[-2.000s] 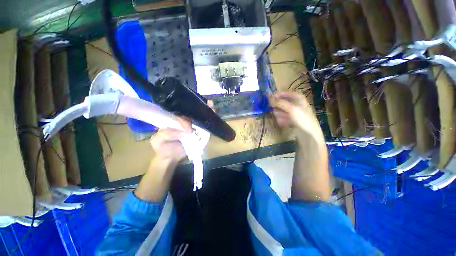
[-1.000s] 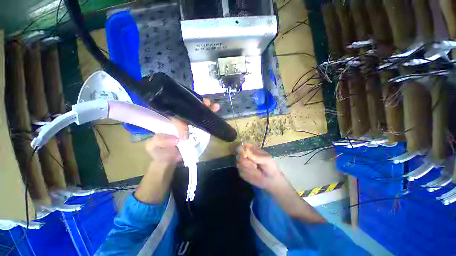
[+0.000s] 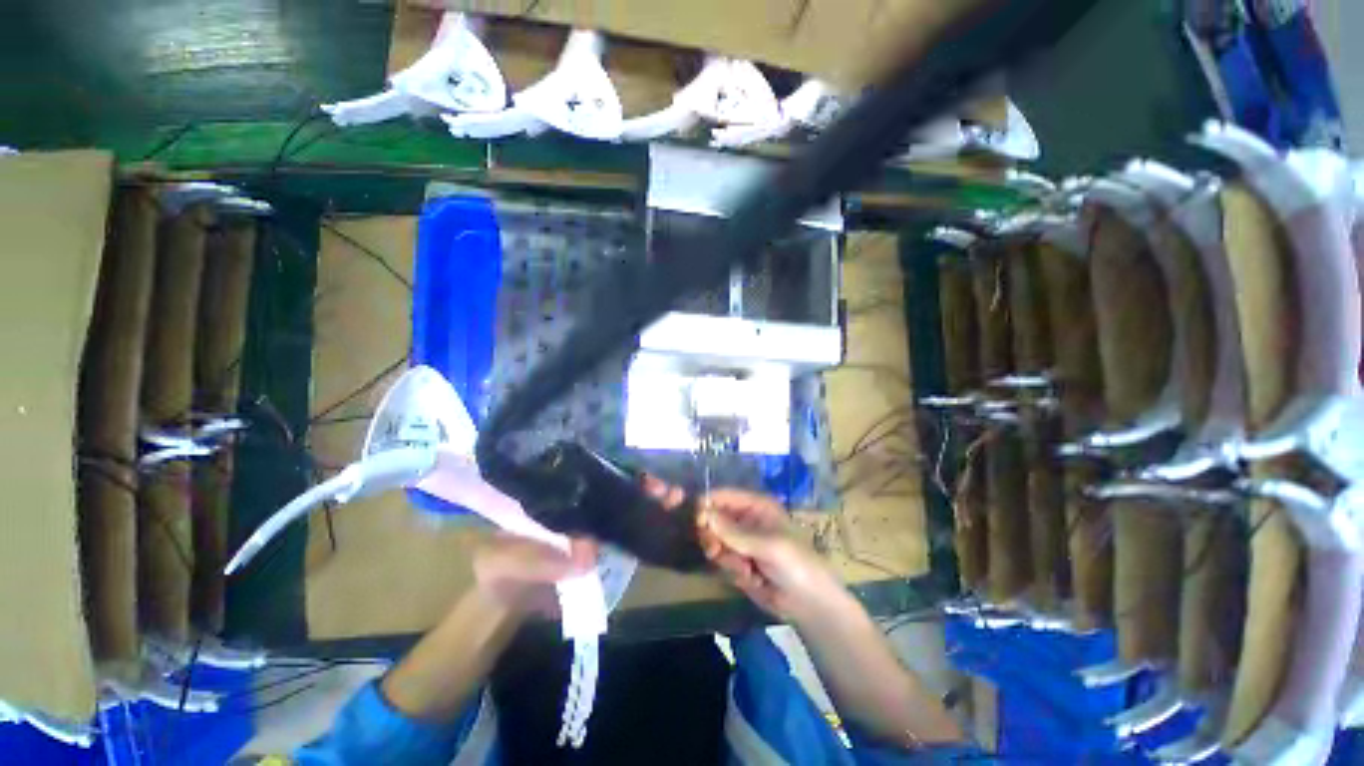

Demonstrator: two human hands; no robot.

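Note:
My left hand [image 3: 516, 575] is closed on a white and pink headband assembly [image 3: 486, 495]. Its arc points to the left, and its split white end hangs down. Fingertips of this hand also wrap the black electric screwdriver [image 3: 606, 504], which lies across the assembly with its front end towards the right. My right hand [image 3: 760, 557] is at the driver's front end, thumb and fingertips together. Whether it grips the tip or a small part cannot be seen. The driver bit is hidden.
The screw feeder [image 3: 733, 340] stands behind my hands, with a blue tray [image 3: 456, 292] to its left on a patterned mat [image 3: 561, 285]. Cardboard dividers with parts stand on the left [image 3: 172, 352] and right [image 3: 1132, 322]. The thick cord [image 3: 778, 202] crosses the view. More assemblies [image 3: 576, 93] lie beyond.
My right hand has come from beside the feeder to the driver's front end. My left hand keeps its hold. The view has tilted up, showing assemblies at the back; the cord now runs to the upper right.

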